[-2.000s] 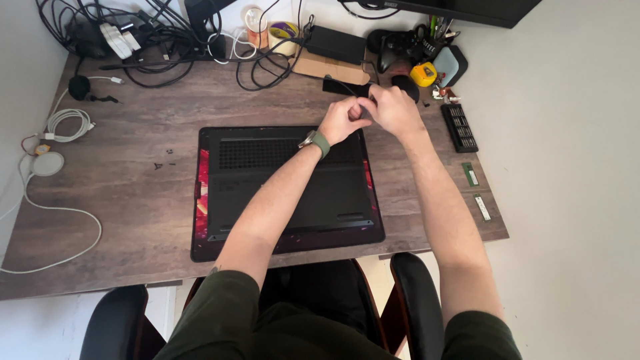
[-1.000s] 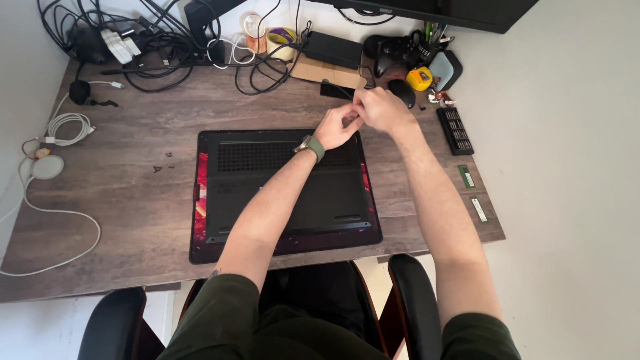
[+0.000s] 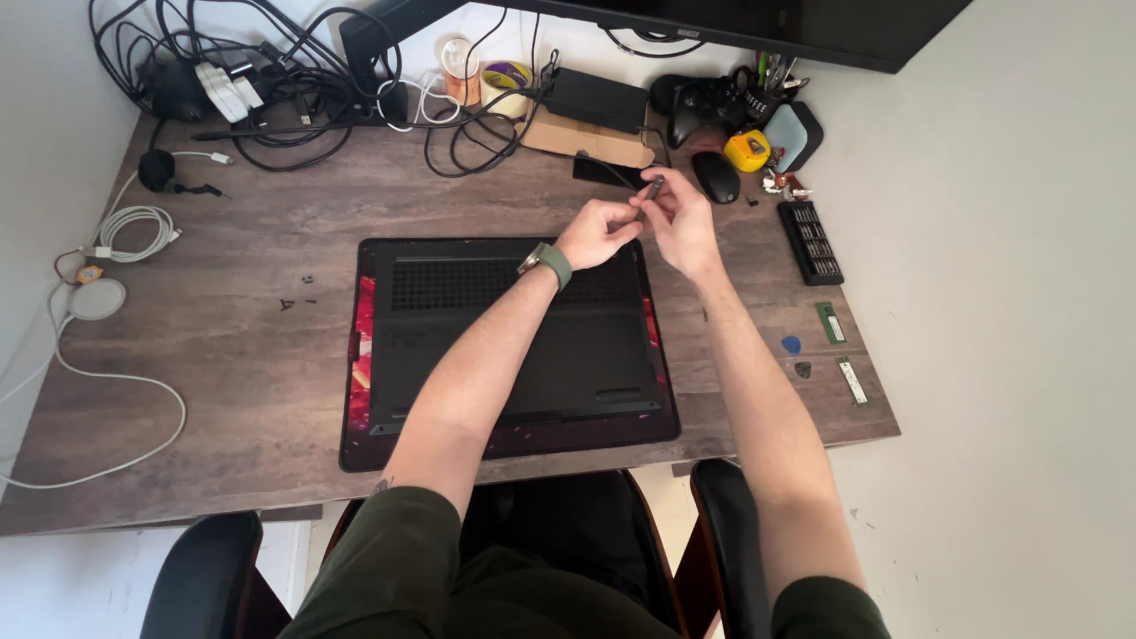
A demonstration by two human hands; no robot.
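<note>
A closed laptop (image 3: 568, 355) lies bottom side up on a dark mouse pad (image 3: 362, 390) with red patterns. Above its upper right corner, my right hand (image 3: 682, 217) holds a slim grey tool (image 3: 655, 188), perhaps a screwdriver handle. My left hand (image 3: 601, 234), with a green-strapped watch (image 3: 546, 263) at the wrist, is at the tool's lower end; whether its fingers grip it is unclear. Small screws (image 3: 287, 304) lie left of the pad. At the right are a black bit case (image 3: 809, 242), a green memory module (image 3: 831, 323), an SSD stick (image 3: 851, 381) and two picks (image 3: 791, 344).
A power adapter (image 3: 596, 99) sits on cardboard (image 3: 586, 144) at the back. Beside it are a black mouse (image 3: 715, 177), a yellow tape measure (image 3: 747, 151) and a game controller (image 3: 697, 106). Tangled cables (image 3: 302, 115) fill the back left; a white cable (image 3: 138, 232) lies far left.
My hands have parted slightly, and the grey tool between them now shows plainly.
</note>
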